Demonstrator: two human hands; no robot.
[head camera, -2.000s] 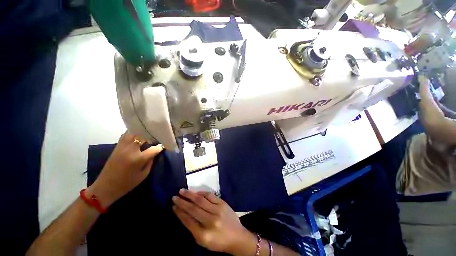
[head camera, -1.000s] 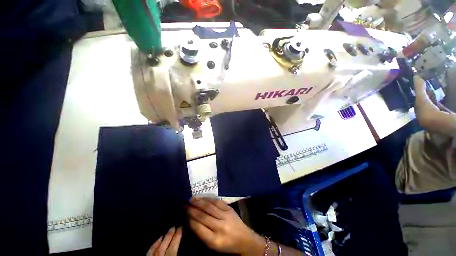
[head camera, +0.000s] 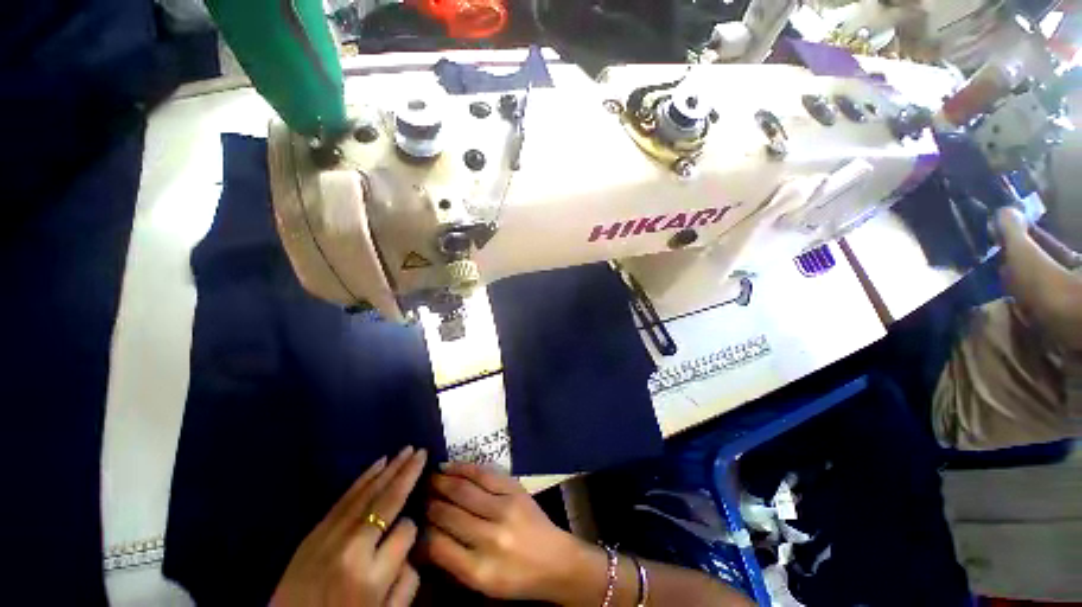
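A large navy cut panel (head camera: 309, 391) lies on the white table left of the needle, its right edge running up to the presser foot (head camera: 451, 320). Its upper end reaches past the left side of the white sewing head (head camera: 392, 213). My left hand (head camera: 356, 540) lies on the panel near its right edge, fingertips pressing on the cloth. My right hand (head camera: 498, 534) pinches the panel's edge just beside the left fingertips. A small navy panel (head camera: 575, 374) lies flat right of the needle, partly under the machine arm.
A blue crate (head camera: 726, 474) with white strips (head camera: 777, 522) stands below the table edge. A dark navy heap (head camera: 53, 320) hangs at the far left. A green post (head camera: 285, 65) rises above the head. Another person's arm (head camera: 1038, 273) is at the right.
The large panel now extends farther up, past the head's left side. My left hand has come from the bottom edge up onto the cloth; earlier still it was near the needle.
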